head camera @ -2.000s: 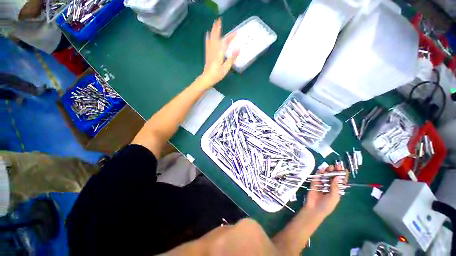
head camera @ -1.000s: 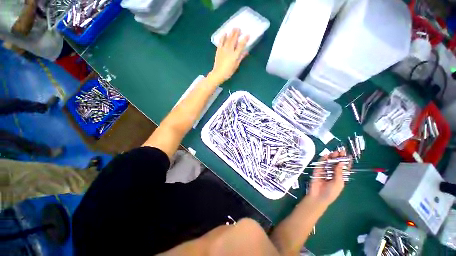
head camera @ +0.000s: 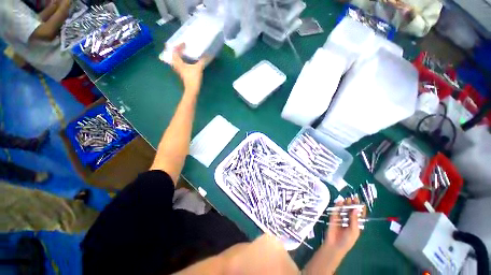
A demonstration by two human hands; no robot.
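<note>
My left hand (head camera: 188, 67) is at the near corner of a stack of translucent boxes (head camera: 196, 35), its thumb and fingers around the edge; some fingers are hidden. My right hand (head camera: 343, 231) is palm up and holds several silver cylinders (head camera: 344, 209) side by side, thin rods pointing left. It is just right of the white tray (head camera: 219, 173), which is heaped with loose cylinders. A clear plastic box (head camera: 349, 161) with cylinders lying roughly parallel stands behind the tray. A closed-looking box with a white top (head camera: 259, 83) stands alone on the green mat.
A white pad (head camera: 214, 140) lies left of the tray. Large white containers (head camera: 371, 86) stand beyond. To the right are a clear tub of parts (head camera: 404, 169), a red tray (head camera: 455, 180) and a grey-white device (head camera: 428, 239). A blue tray (head camera: 116, 43) and another person's arm (head camera: 51, 21) are far left.
My left hand has left the white-topped box and moved left to the box stack. The view has shifted, showing more of the far side. My right hand still holds its cylinders.
</note>
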